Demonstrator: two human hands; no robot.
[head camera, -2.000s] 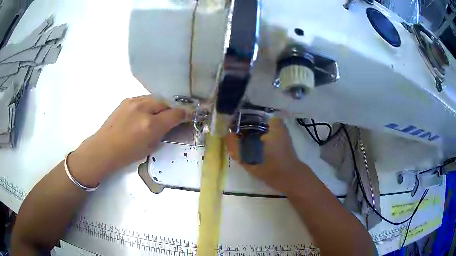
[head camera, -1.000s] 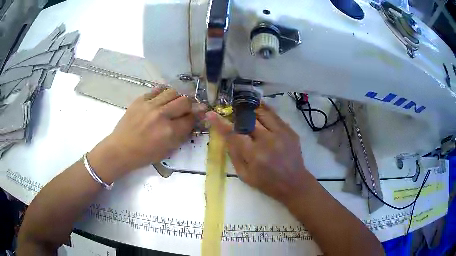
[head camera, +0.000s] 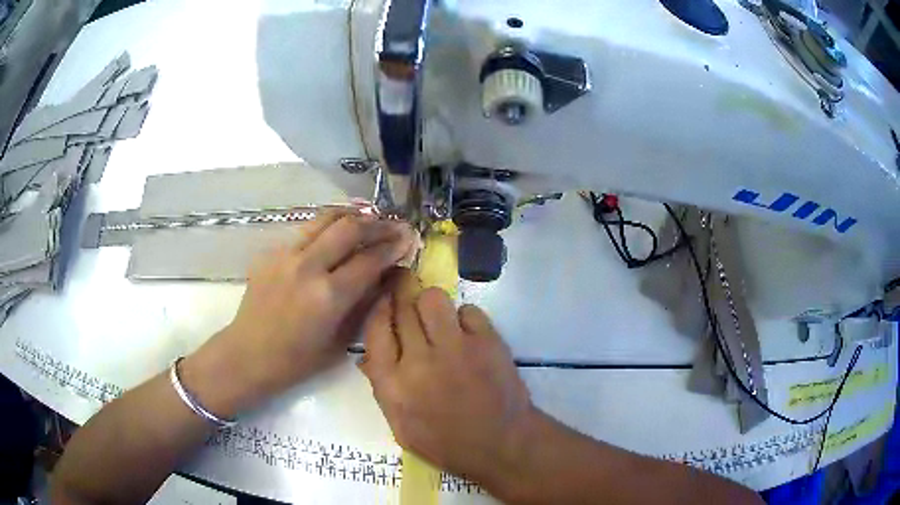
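Observation:
A grey-beige zippered panel (head camera: 197, 245) lies flat on the table left of the needle, its toothed line running toward the presser foot (head camera: 383, 192). My left hand (head camera: 311, 286) is over the panel's right end, fingertips pinched on it just in front of the foot. My right hand (head camera: 444, 370) is beside it, lower right, fingers curled over the yellow tape (head camera: 439, 264), fingertips near my left fingers. Whether it grips anything is hidden. The tape runs from the foot under my right hand and over the table's front edge.
The white machine head (head camera: 592, 128) fills the upper right. A black cylinder (head camera: 482, 254) stands right of the foot. Loose grey strips (head camera: 49, 187) lie at far left. Toothed grey pieces (head camera: 728, 316) and a black cable (head camera: 691, 258) are at right.
The panel, hidden earlier and then slanting out left of the foot, now lies nearly level. My right hand has moved from beside the black cylinder to lower left, over the tape.

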